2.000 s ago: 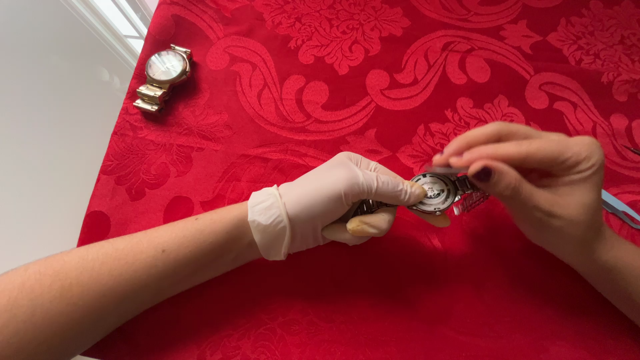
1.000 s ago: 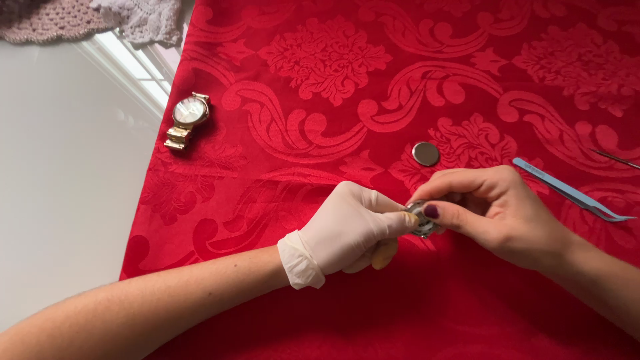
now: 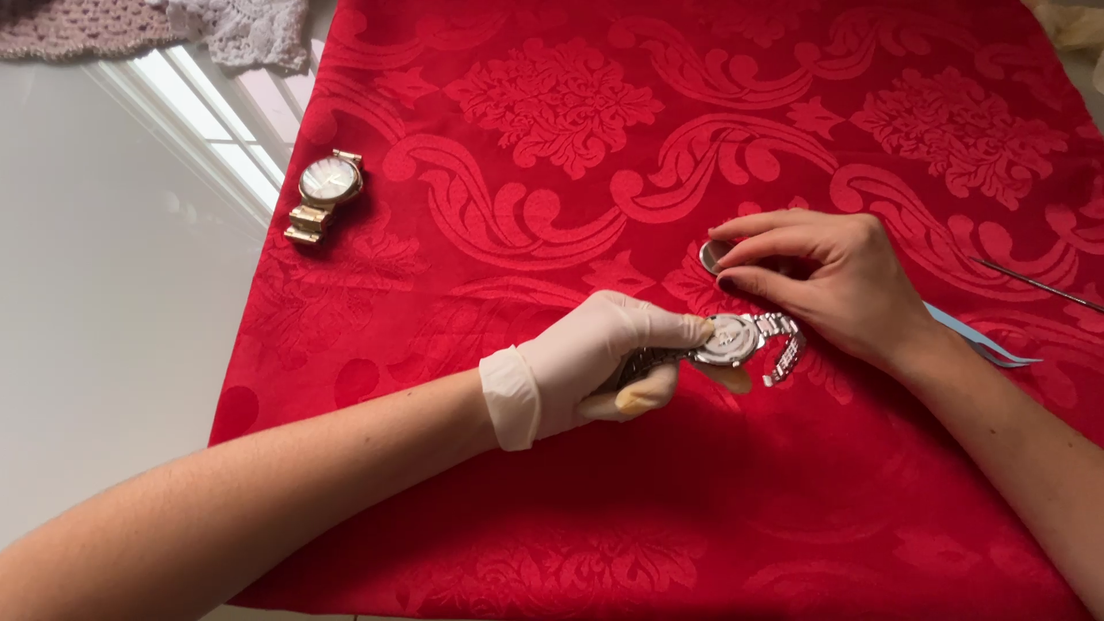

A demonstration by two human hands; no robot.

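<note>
In the head view my left hand [image 3: 617, 358], in a pale glove, holds a silver wristwatch [image 3: 729, 342] with its inner back side turned up. The watch's metal link bracelet [image 3: 787, 349] curls out to the right, while its other half is partly hidden by the glove. Above the watch, my right hand [image 3: 815, 267] is bare and has its fingertips on a round metal watch back cover [image 3: 710, 257]. The fingers hide part of that disc, and whether it is lifted off the cloth is hard to tell.
A gold-toned wristwatch [image 3: 330, 179] lies at the left of the red patterned tablecloth [image 3: 517, 216]. Blue tweezers [image 3: 979, 339] lie partly behind my right wrist, near a thin metal tool [image 3: 1035, 283]. Crocheted cloths [image 3: 250, 30] are at the top left.
My right hand has moved from the watch up to the round cover, which lay by itself on the cloth one second ago. My left hand keeps hold of the watch.
</note>
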